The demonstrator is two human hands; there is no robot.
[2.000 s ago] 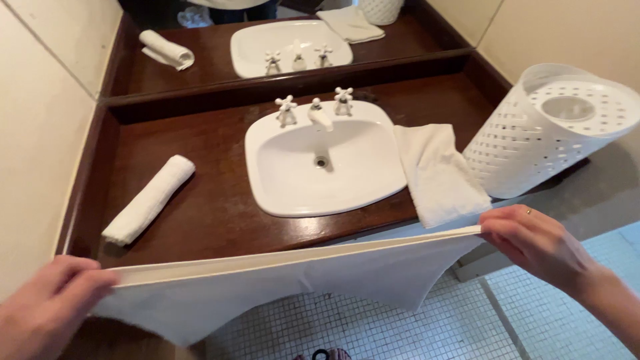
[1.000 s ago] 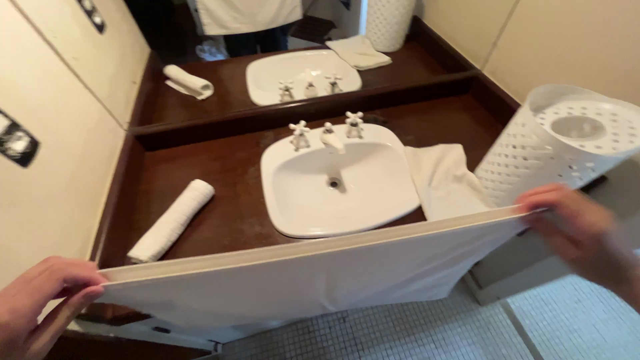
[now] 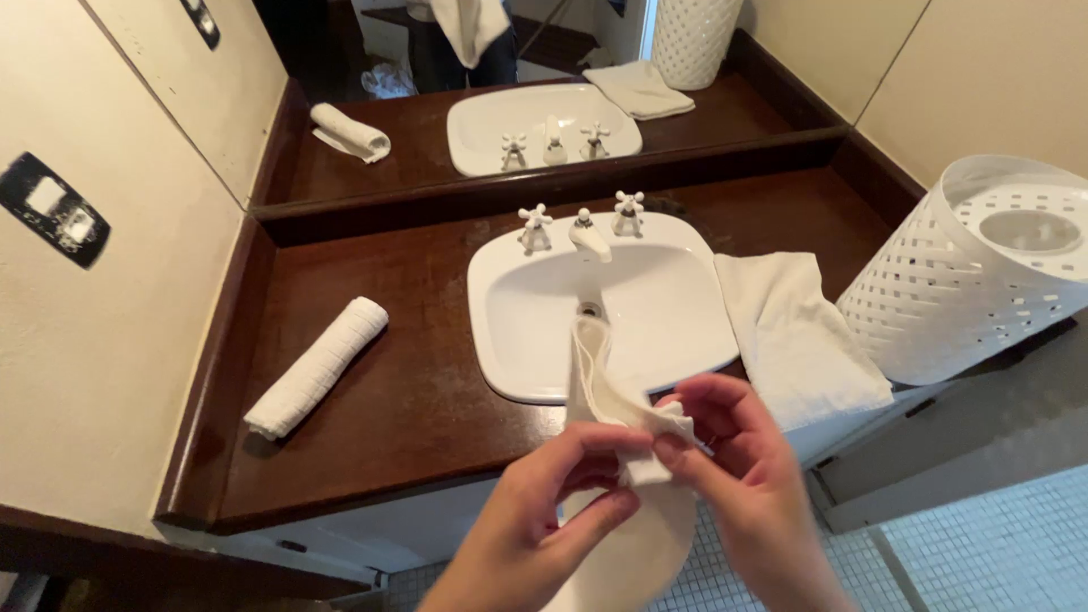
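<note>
My left hand (image 3: 552, 510) and my right hand (image 3: 735, 472) are close together in front of the sink, pinching the gathered edge of a white cloth (image 3: 633, 544). A folded loop of the cloth stands up over the front of the white washbasin (image 3: 527, 314), and the rest hangs down below the counter edge. On the counter's left lies a rolled white towel (image 3: 319, 370). Another white cloth (image 3: 790, 348) lies flat at the basin's right side, beside a white perforated plastic basket (image 3: 960, 280).
A dark wooden counter (image 3: 382, 442) surrounds the basin, with two cross-handle taps and a spout (image 3: 591, 238) at its rear. Behind them a mirror (image 3: 408, 170) reflects the counter. A light switch plate (image 3: 55, 208) is on the left wall. Small tiles cover the floor (image 3: 994, 544).
Earlier my hands were far apart, holding the cloth stretched by its top edge. They have come together at the centre, and the cloth is now folded and gathered between them.
</note>
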